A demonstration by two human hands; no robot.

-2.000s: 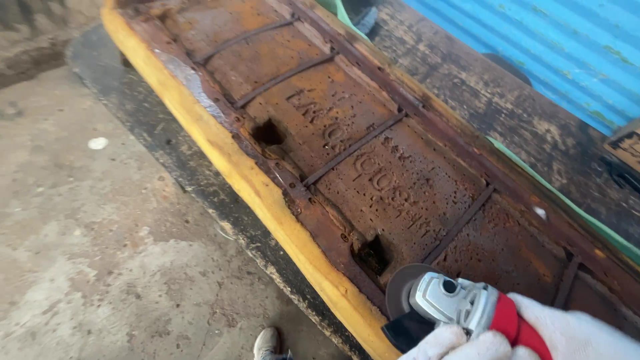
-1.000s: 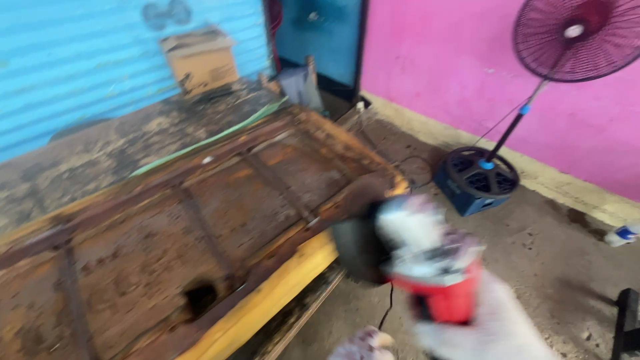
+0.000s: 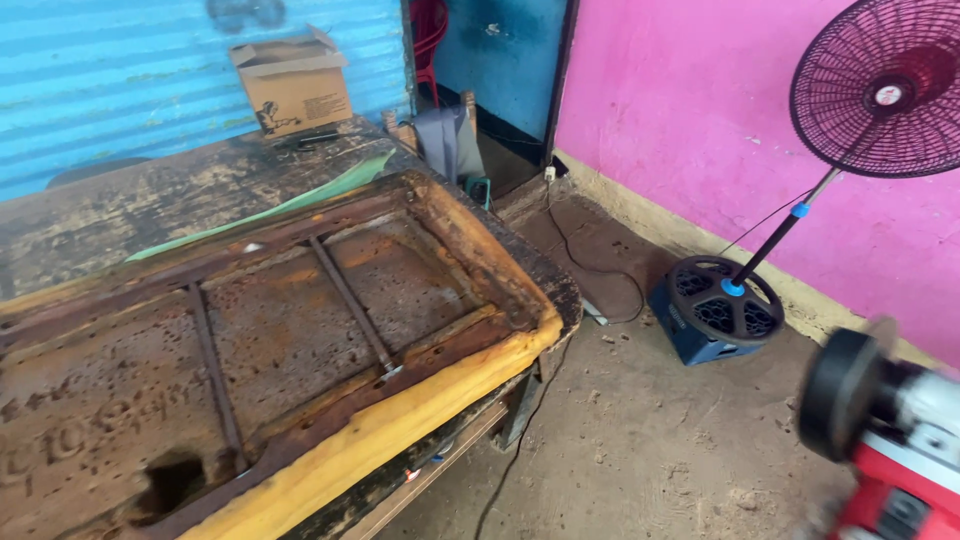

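An angle grinder [image 3: 900, 435] with a red body, silver head and black guard enters at the right edge, raised over the floor and away from the seat. Neither of my hands shows clearly; a blurred patch beside the grinder at the bottom edge cannot be made out. On the left lies a long foam seat cushion with a rusty metal frame [image 3: 352, 307]. Yellow foam [image 3: 405, 420] wraps its near side and right end. Thin metal bars cross its stained panel, which has a dark hole [image 3: 172, 480] and raised lettering.
The seat rests on a worn wooden table [image 3: 150, 184], with a strip of green material [image 3: 300, 206] behind it. An opened cardboard box [image 3: 296, 90] stands at the back. A pedestal fan [image 3: 874, 90] stands on the right, its base on a blue crate [image 3: 686, 341]. A cable [image 3: 525, 431] crosses the floor.
The view has swung right. The grinder was by the seat's near edge in a white-gloved hand; now it is at the right edge, clear of the seat, and the gloved hands have left view.
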